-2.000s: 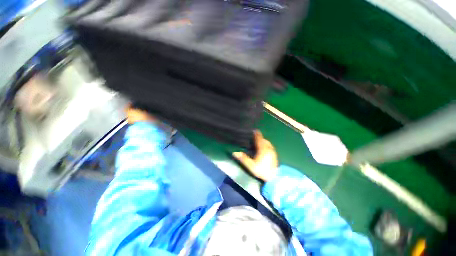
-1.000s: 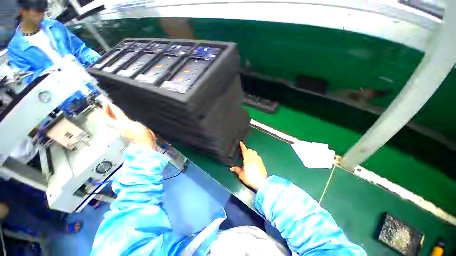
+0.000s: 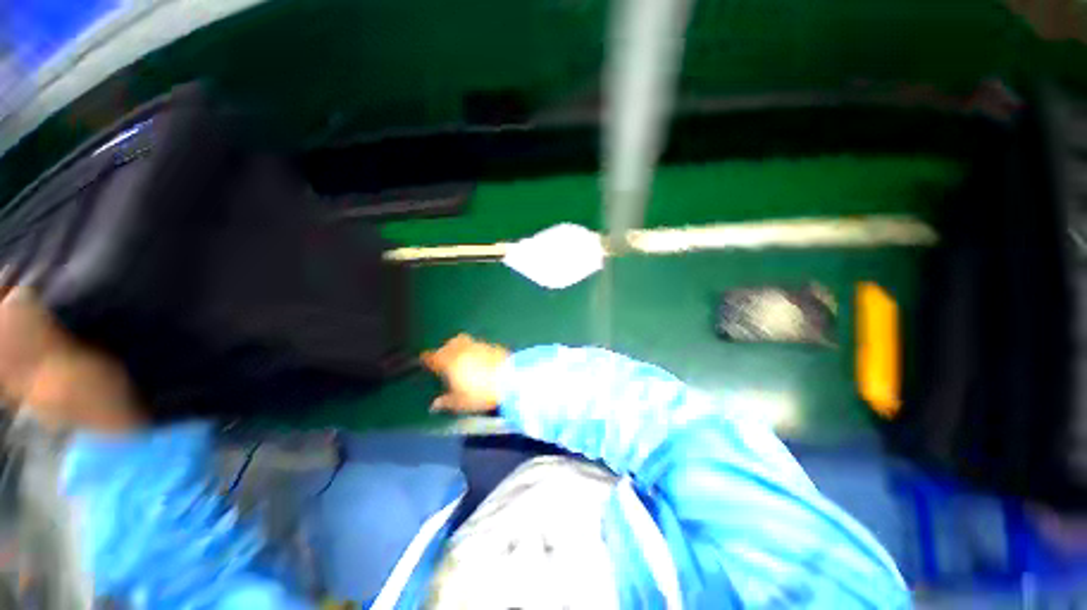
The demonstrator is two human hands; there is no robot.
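The picture is blurred. A tall stack of black foam trays point(image 3: 262, 274) stands on the left part of the green bench point(image 3: 668, 310). My left hand point(image 3: 72, 369) is at the picture's left edge, against the near left side of the stack; its fingers are too blurred to tell their grip. My right hand point(image 3: 469, 373) is at the stack's lower right corner, fingertips at or touching it, thumb apart. The stack's top and the phones in it are mostly smeared; only a bright streak shows at the upper left.
A white paper point(image 3: 557, 255) lies at the foot of an upright post point(image 3: 638, 131), on the pale rear strip point(image 3: 775, 234). A screw tray point(image 3: 777, 313) and a yellow screwdriver point(image 3: 879, 349) lie on the right. A dark stack point(image 3: 1007, 298) stands at the right edge.
The view has swung to the right, so the stack now shows farther left and the right-hand stack has come in. My hands stay at the stack's left side and lower right corner.
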